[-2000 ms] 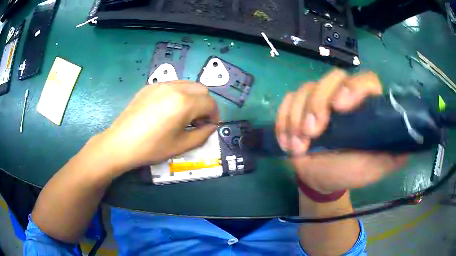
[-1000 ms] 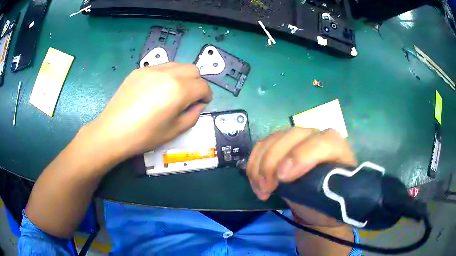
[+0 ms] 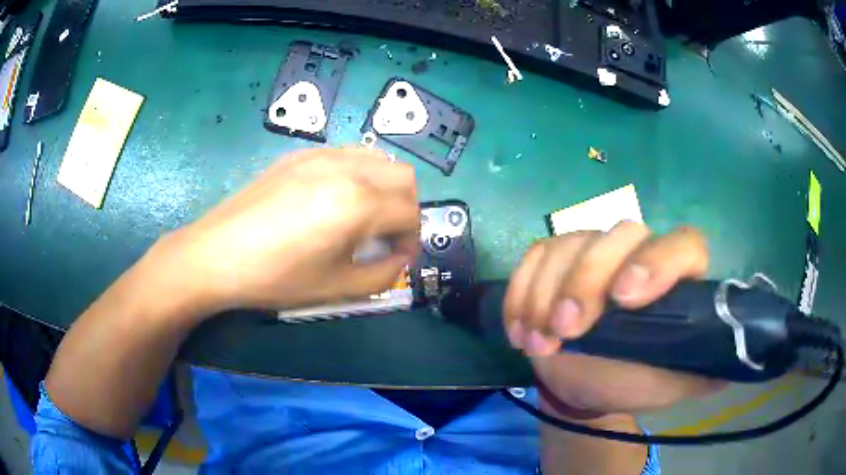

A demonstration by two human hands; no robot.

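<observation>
An open smartphone unit (image 3: 449, 243) lies on the green mat, its camera end to the right. My left hand (image 3: 315, 227) is over its left part and hides most of the white battery and orange strip. Its fingertips are curled together by the phone; something pale and blurred shows between them, too unclear to name. My right hand (image 3: 603, 306) is shut on the black electric screwdriver (image 3: 668, 325), which lies nearly level. Its narrow end is at the phone's camera part, near the lower edge; the exact contact is not clear.
Two loose black covers (image 3: 306, 91) with whitish patches lie behind the phone. A black parts tray (image 3: 390, 30) spans the back. Yellowish cards lie at left (image 3: 100, 142) and behind my right hand (image 3: 596, 210). A pale stick (image 3: 34, 182) is at far left. The screwdriver cord loops at right.
The screwdriver has swung from slanting to nearly level, its handle rising and moving right with my right hand. My left hand has moved right and down, covering more of the phone.
</observation>
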